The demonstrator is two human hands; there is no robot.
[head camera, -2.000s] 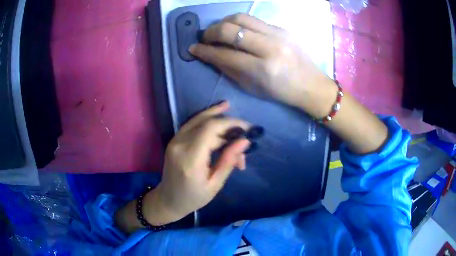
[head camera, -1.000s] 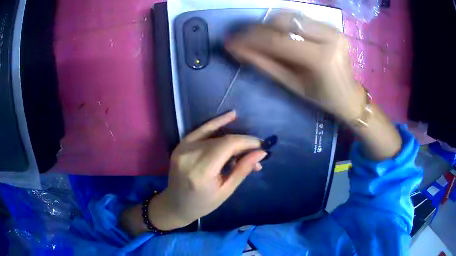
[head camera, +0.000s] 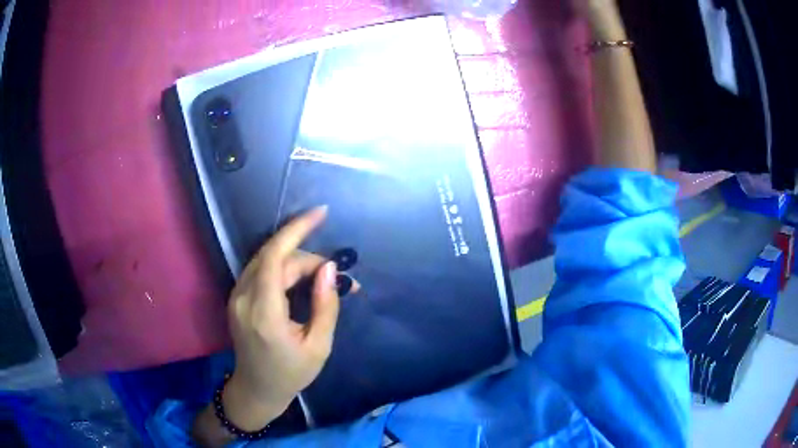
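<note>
A dark grey glossy back panel lies in front of me in a tray with a pale border. Clear film over it shows a diagonal edge and a bright glare. Its dark oval camera area is at the upper left corner, with a round lens at its top. My left hand is over the panel's lower left part and holds black lens discs between thumb and fingers. My right hand is at the top edge, mostly cut off; its fingers and anything in them are hidden.
Pink sheeting covers the bench. A clear plastic bag is at the far edge. Dark stacks stand at both sides. At lower right, a black stack stands on a white surface, near blue bins and a yellow floor line.
My right hand has moved from the panel near the camera area to the far right edge of view. The view has turned, so the panel appears tilted. A round lens now shows in the oval's top.
</note>
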